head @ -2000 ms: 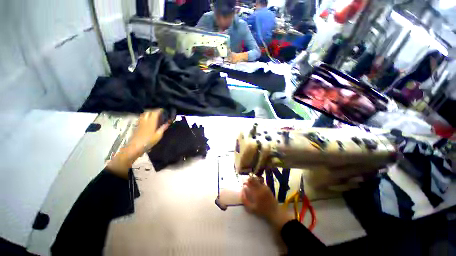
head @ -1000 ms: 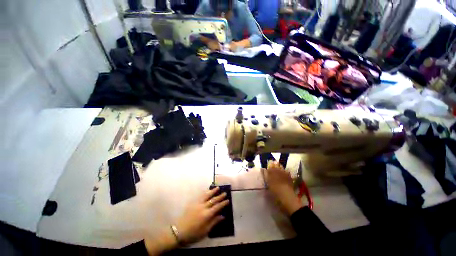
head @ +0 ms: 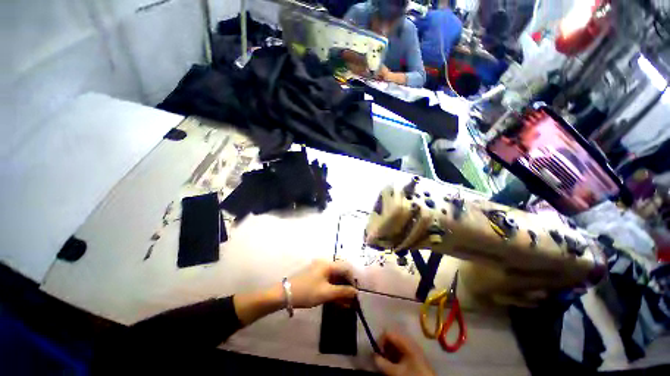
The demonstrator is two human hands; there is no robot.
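A black cut piece (head: 338, 327) lies flat near the table's front edge. My left hand (head: 327, 284) is just above its top end and pinches one end of a narrow dark strip (head: 366, 323). My right hand (head: 400, 357), partly cut off by the lower edge, holds the strip's other end. The strip slants beside the piece's right side. The cream sewing machine head (head: 470, 229) stands to the right, behind my hands. The needle area is mostly hidden under the head.
Scissors (head: 449, 320) with yellow and red handles and black strips (head: 426, 273) lie near the machine. A small stack (head: 199, 230) and a looser black pile (head: 283, 185) lie left. A dark cloth heap (head: 294, 103) is behind. A person (head: 400, 48) sits beyond.
My left hand has moved off the flat piece to the strip. My right hand has come from under the machine head to the front edge. The strip now stretches between them. The camera view has tilted.
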